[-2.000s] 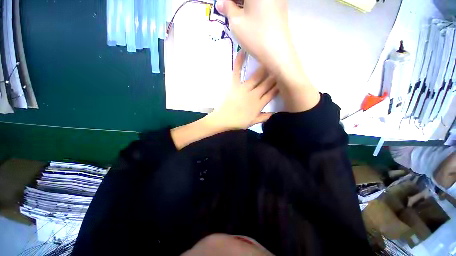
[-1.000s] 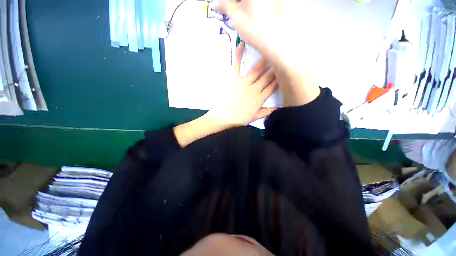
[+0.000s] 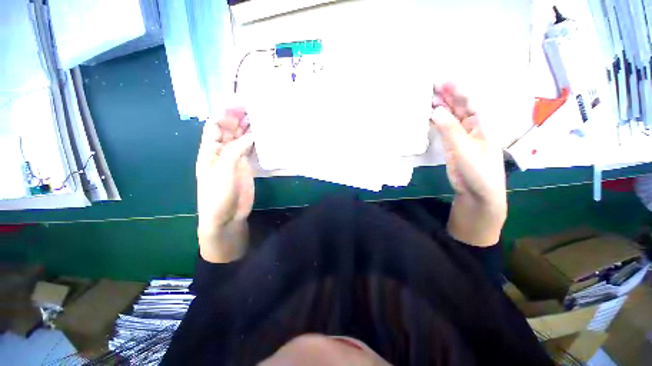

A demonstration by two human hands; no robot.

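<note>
A flat white housing [image 3: 343, 118] lies in front of me, with a green circuit board [image 3: 309, 48] at its upper left and a thin dark wire [image 3: 239, 66] curving out on the left. My left hand [image 3: 227, 154] holds its left edge between thumb and fingers. My right hand [image 3: 468, 143] is at its right edge, thumb and fingers closed on it. Strong glare hides the housing's outline and its small parts.
A white glue gun with an orange-red trigger [image 3: 549, 107] lies at the right, beside upright white pieces [image 3: 622, 78]. Translucent glue sticks [image 3: 187, 64] lie at the left. Stacked housings [image 3: 36, 157] are at far left. Open cartons [image 3: 579, 264] stand below the bench.
My hands have moved apart, from together over the parts to the two side edges of the housing. The circuit board now shows uncovered. The view has shifted, showing more stacked housings at left.
</note>
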